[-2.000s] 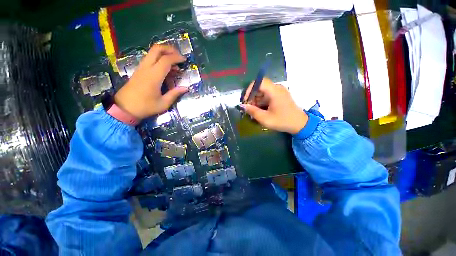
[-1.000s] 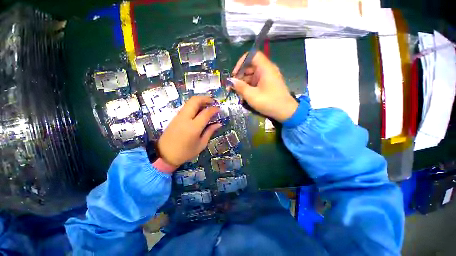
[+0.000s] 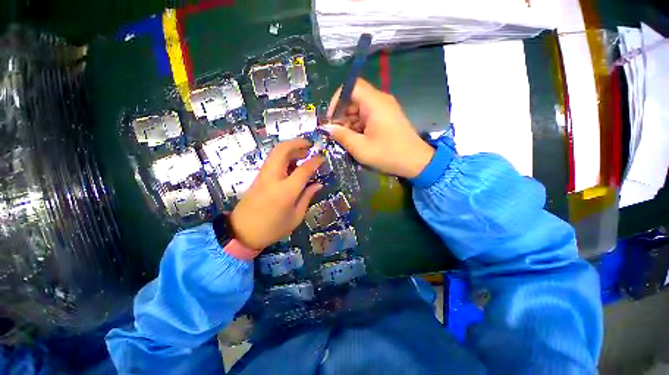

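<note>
Small circuit boards with silver metal parts (image 3: 279, 78) lie in columns in a clear blister tray (image 3: 152, 192) in front of me. My right hand (image 3: 378, 132) grips dark tweezers (image 3: 356, 69), whose tips point down at a board in the right column. My left hand (image 3: 273, 198) lies over the middle of the tray, thumb and fingertips at the same board, close to the tweezer tips. The fingers hide most of that board, so whether they grip it cannot be told.
A glossy pile of stacked trays (image 3: 48, 183) stands at left. Bagged sheets (image 3: 411, 29) lie at the far side. A white sheet (image 3: 490, 102), amber film (image 3: 593, 212) with a red strip, and loose white strips (image 3: 649, 124) lie at right. Blue bins (image 3: 458, 304) show below the bench edge.
Since two seconds ago my left hand has come down from the upper boards to the right column, and my right hand has brought the tweezers left to it. Over the last second both stay nearly there.
</note>
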